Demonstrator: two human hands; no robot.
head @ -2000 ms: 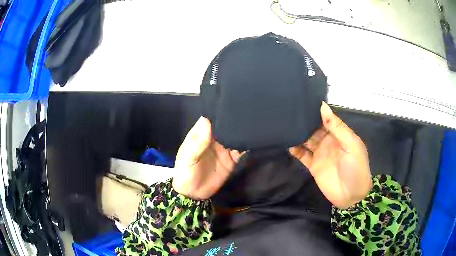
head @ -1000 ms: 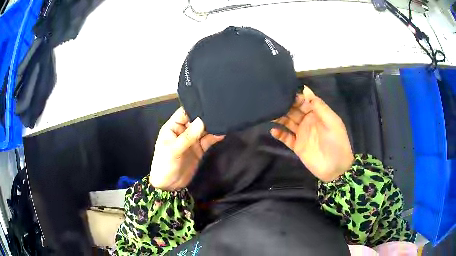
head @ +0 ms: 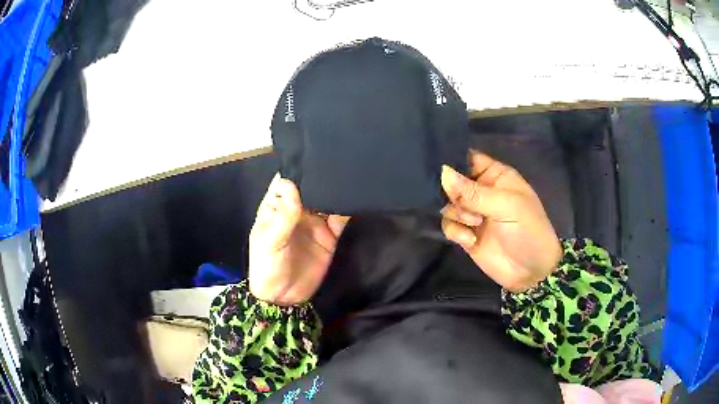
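Observation:
A partly sewn black pouch is held up above my lap and the table's front edge. It is domed with a rounded top, and short pale zipper teeth glint near its upper left and upper right sides. My left hand grips its lower left corner, thumb at the edge. My right hand grips its lower right corner between thumb and fingers. The fingertips behind the pouch are hidden.
The white machine table lies behind the pouch. Black cut pieces hang at its left by a blue bin. Dark cords lie at the upper right. Blue material is at the far right.
The view has shifted, so pouch and hands appear further left than two seconds ago. Since one second ago the pouch has straightened slightly, and my right thumb has moved onto its lower right corner.

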